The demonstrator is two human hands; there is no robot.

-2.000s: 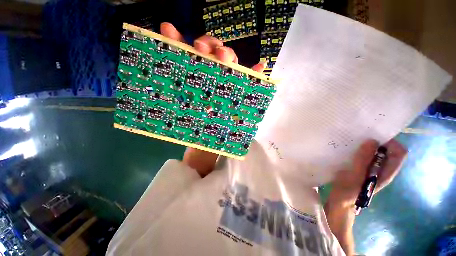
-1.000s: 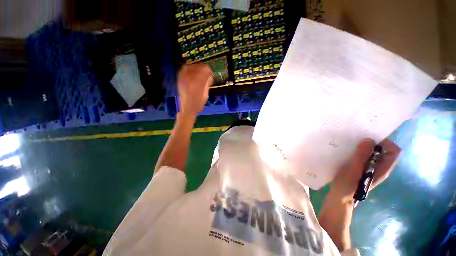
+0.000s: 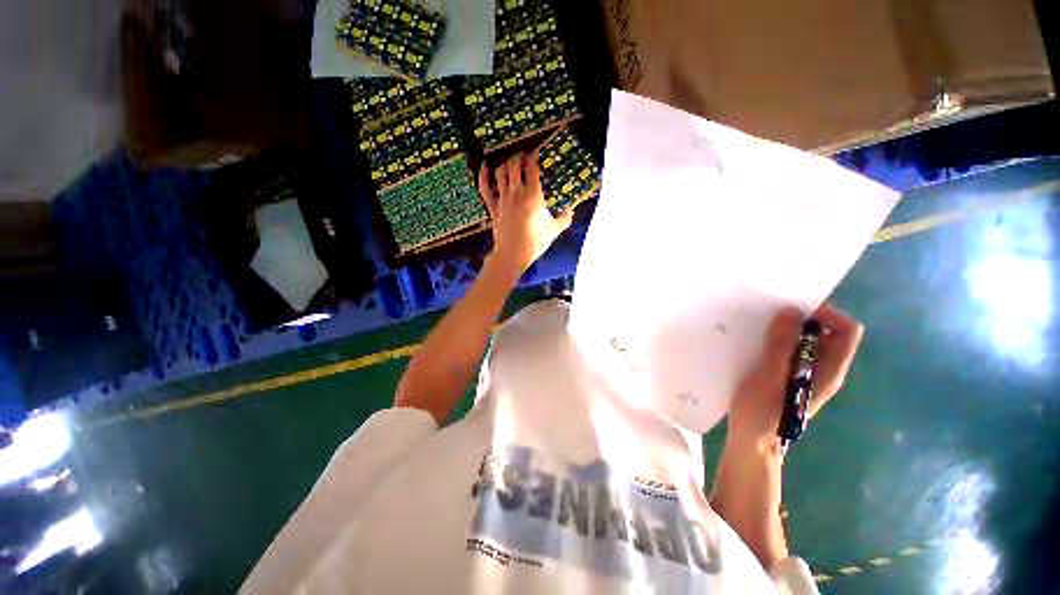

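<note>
My left hand [image 3: 523, 221] is at the front of the black tray, with fingers and thumb around the left end of a tilted PCB panel [image 3: 572, 169] that shows its yellow blocks. A panel [image 3: 432, 203] lies green side up at the front of the left row. More panels [image 3: 520, 76] lie behind, component side up. A pale separator sheet [image 3: 467, 41] lies at the back with a panel on it. My right hand [image 3: 814, 366] holds a large white printed sheet [image 3: 721, 244] and a black marker [image 3: 801, 381] together.
A brown carton [image 3: 837, 70] stands behind the sheet at right. A dark tray with a pale sheet [image 3: 287, 256] lies to the left. Blue plastic pallets [image 3: 174, 250] are underneath. The green floor with a yellow line [image 3: 291, 378] lies nearer me.
Two seconds ago my left hand held a panel up, green side showing; it then went down to the tray. Now that hand is farther right. The sheet and right hand have shifted left in view.
</note>
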